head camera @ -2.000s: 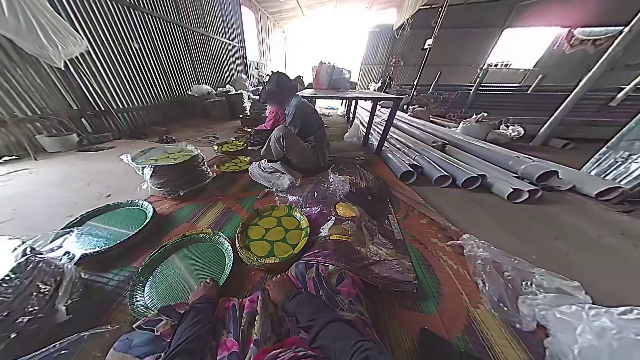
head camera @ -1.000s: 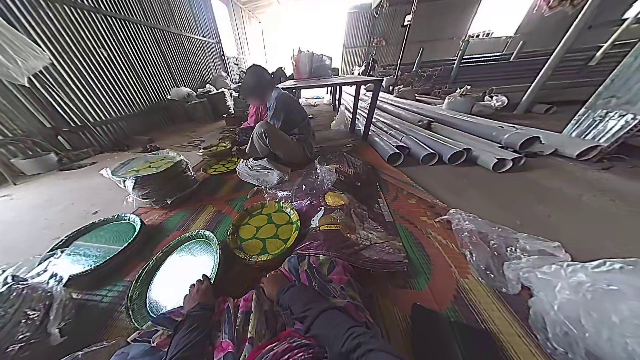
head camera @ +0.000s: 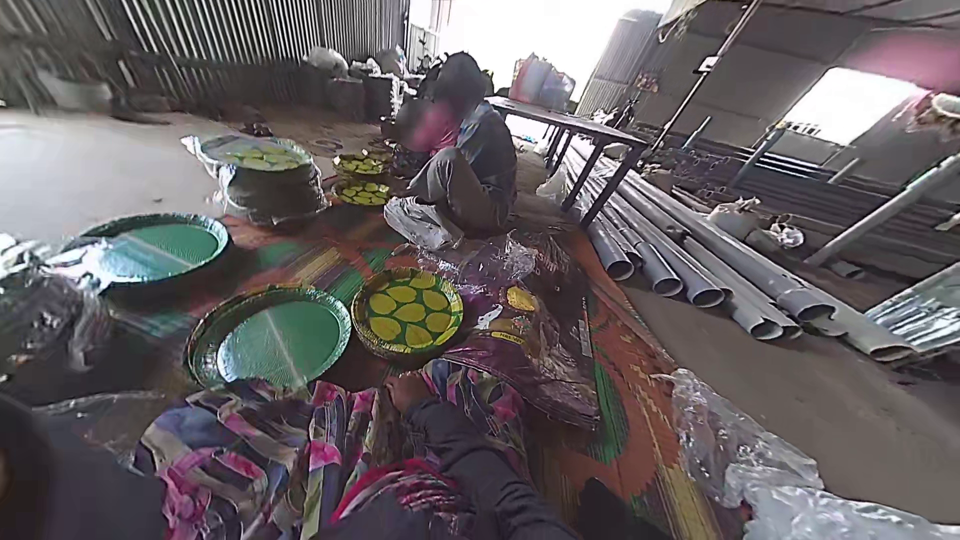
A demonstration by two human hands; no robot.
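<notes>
My right hand (head camera: 409,390) rests on the patterned cloth over my lap, just below a round plate with yellow shapes on green (head camera: 407,311); its fingers are too blurred to read. To the left of that plate lies a round green plate with a raised rim (head camera: 281,341). My left hand is out of sight; only a blurred dark sleeve shows at the lower left corner. A larger green plate (head camera: 161,247) lies farther left. Beyond it, a stack of plates wrapped in clear plastic (head camera: 266,176) has yellow shapes on its top plate.
A printed plastic packet (head camera: 525,352) lies on the woven mat (head camera: 637,405) at right of the plates. A person (head camera: 476,165) sits ahead, near more yellow-patterned plates (head camera: 362,193). Grey pipes (head camera: 697,277), a table (head camera: 570,124) and clear plastic sheeting (head camera: 735,435) are on the right.
My left hand, earlier at the edge of the near green plate, has moved away from it and out of sight. My right hand stays on my lap. The view has shifted.
</notes>
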